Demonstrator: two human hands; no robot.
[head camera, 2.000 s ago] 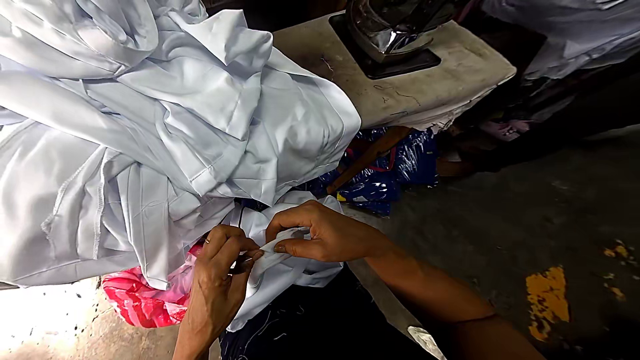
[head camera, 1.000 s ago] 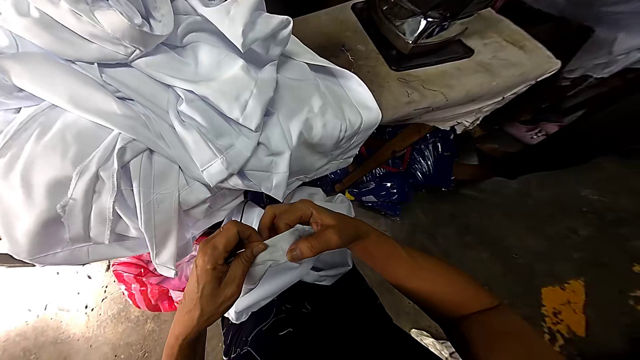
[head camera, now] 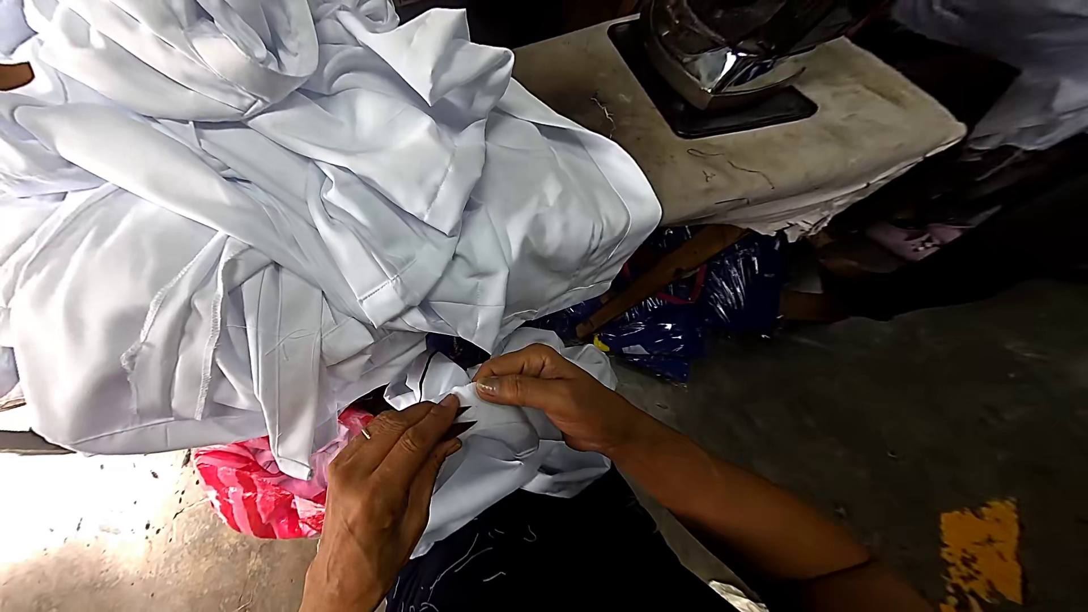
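Observation:
Small dark thread snips (head camera: 462, 422) lie in my left hand (head camera: 387, 476), their two pointed blades sticking out apart from each other between thumb and fingers. The left fingertips also touch the edge of a white cloth garment (head camera: 489, 446). My right hand (head camera: 561, 395) pinches that edge between thumb and forefinger, close beside the left fingertips. The garment hangs over my dark-clothed lap (head camera: 569, 552), where loose white threads lie. Most of the snips' body is hidden by the left hand.
A large heap of white garments (head camera: 280, 221) fills the upper left. Behind it, a metal clothes iron (head camera: 722, 64) rests on a dark plate on a padded board (head camera: 858, 110). Below are dark blue plastic-wrapped bundles (head camera: 739, 289) and a red-and-white plastic bag (head camera: 255, 493).
My right thumb and forefinger have come nearer to my left fingertips along the cloth. The pointed blades of the snips now show clearly beside them.

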